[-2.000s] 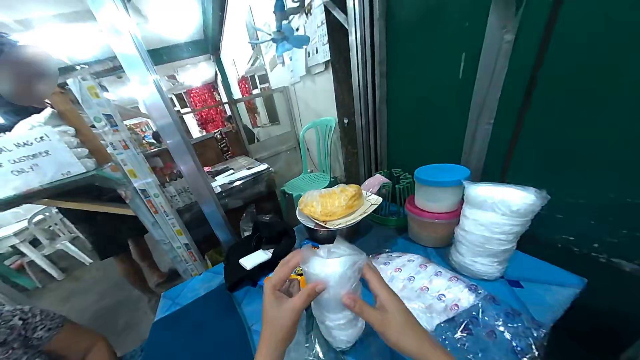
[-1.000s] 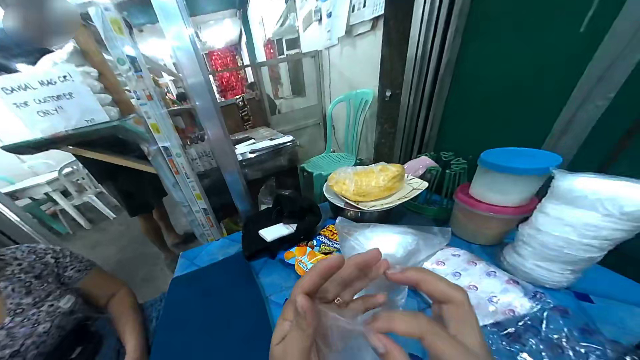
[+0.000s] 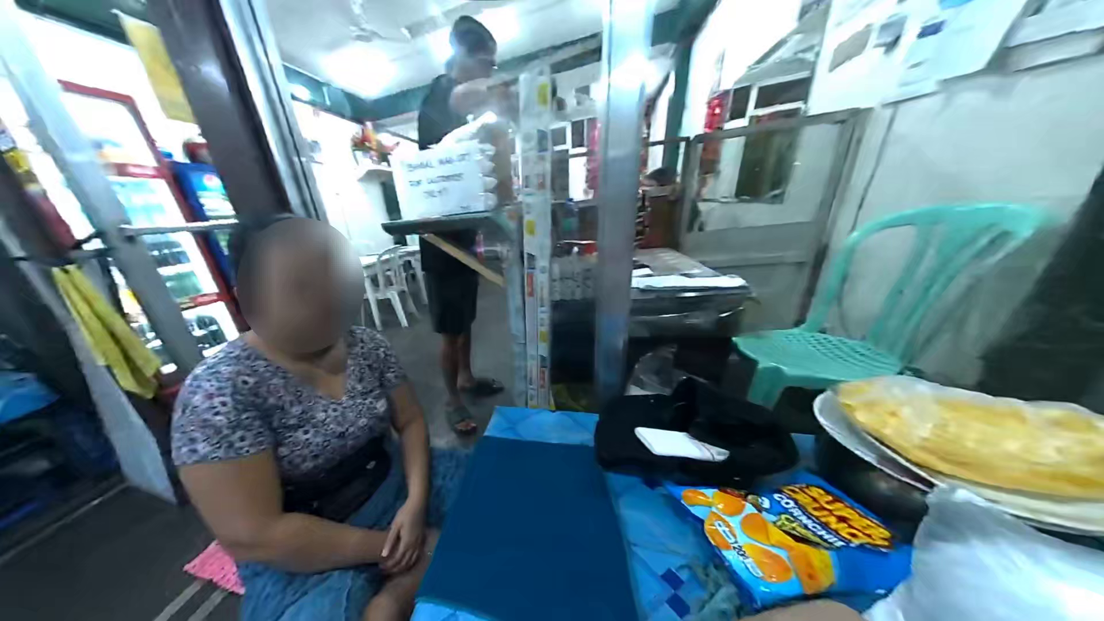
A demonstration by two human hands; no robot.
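At the bottom edge, only a sliver of skin shows, likely my left hand (image 3: 802, 612); its fingers and any grip are hidden. It lies just left of a whitish clear plastic bag (image 3: 992, 561) at the bottom right corner. My right hand is out of view. Behind the sliver, a blue and orange snack packet (image 3: 776, 539) rests on the blue table cover. Farther back lies a black cloth item or bag (image 3: 750, 435) with a white flat object (image 3: 681, 444) on top. At the right, yellow food in clear plastic (image 3: 975, 431) sits on a plate (image 3: 832, 423) over a dark metal pot.
A dark blue flat panel (image 3: 526, 526) covers the near left part of the table. Just left of it sits a person (image 3: 293, 414) with hands together. Another person (image 3: 453, 285) stands beyond, near a metal post (image 3: 617, 216). A green plastic chair (image 3: 828, 345) stands behind the table.
The view has swung left. Both hands, seen in front over thin clear plastic a second ago, have left the picture except for a sliver. The seated person now shows almost whole.
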